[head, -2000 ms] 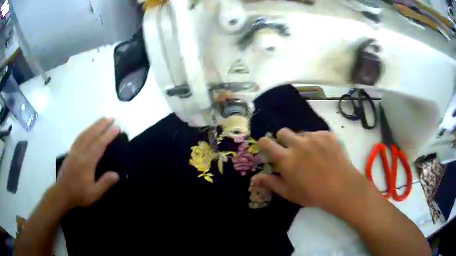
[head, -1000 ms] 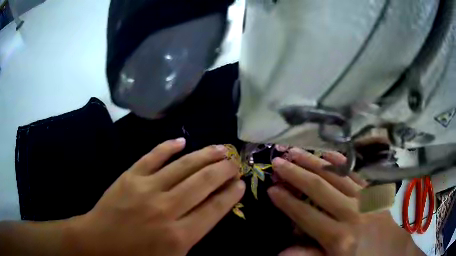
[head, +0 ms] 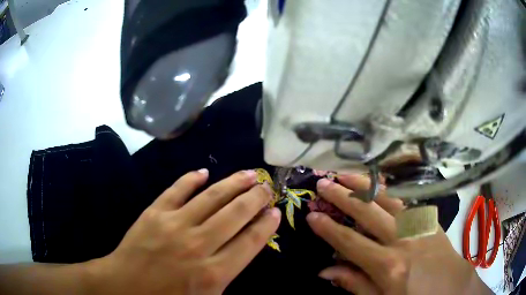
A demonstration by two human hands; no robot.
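A black garment panel (head: 81, 196) lies on the white machine table under the sewing machine head (head: 334, 75). An embroidered flower motif (head: 293, 203) with yellow, pale blue and pink parts is on the cloth. The presser foot (head: 282, 180) stands at the motif, between my fingertips. My left hand (head: 202, 230) lies flat with its fingertips on the motif's left edge, holding nothing. My right hand (head: 375, 236) presses on the motif's right side, fingers slightly apart, partly hidden by the machine head and a pale block (head: 417, 222).
A grey oval part wrapped in black (head: 179, 86) hangs left of the machine head. Red-handled shears (head: 482, 233) lie at the right, near patterned cloth (head: 514, 248). The white table (head: 63, 80) extends at the upper left.
Since two seconds ago, both hands have moved in beside the needle area and the view has come closer. Over the last second the hands have stayed nearly the same while the view shifted slightly.
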